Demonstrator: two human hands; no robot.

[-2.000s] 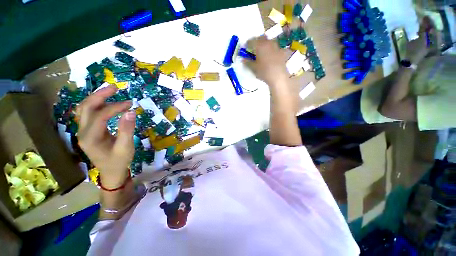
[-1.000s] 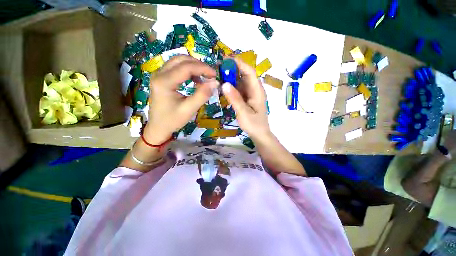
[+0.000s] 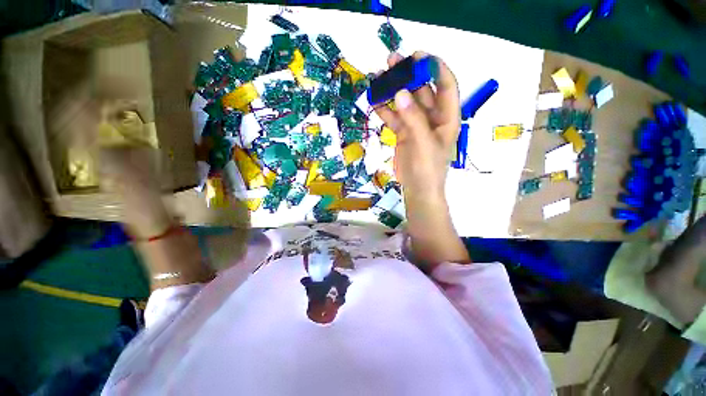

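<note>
My right hand (image 3: pixel 422 128) holds a blue battery cell (image 3: pixel 427 71) with a flat black pad (image 3: pixel 393 81) facing up, above the right edge of the heap. My left hand (image 3: pixel 116 147) is blurred over the open scrap box (image 3: pixel 176 116) at the left; its fingers are too smeared to tell whether they hold anything. Pale yellow release liners (image 3: pixel 79 172) show in the box, partly hidden by the hand. The heap of green circuit boards (image 3: pixel 282 155), amber pieces (image 3: pixel 325 188) and white pads lies on the white sheet.
Two blue cells (image 3: pixel 480 99) lie right of my right hand. Sorted boards (image 3: pixel 586 166) and white pads lie on the cardboard at right. Grouped blue cells (image 3: pixel 658 166) stand beyond them. Another person's arm (image 3: pixel 677 271) shows at the right edge.
My hands have parted. My left hand has moved left from the cell to the scrap box. My right hand has moved slightly right and up with the cell, whose black face now shows.
</note>
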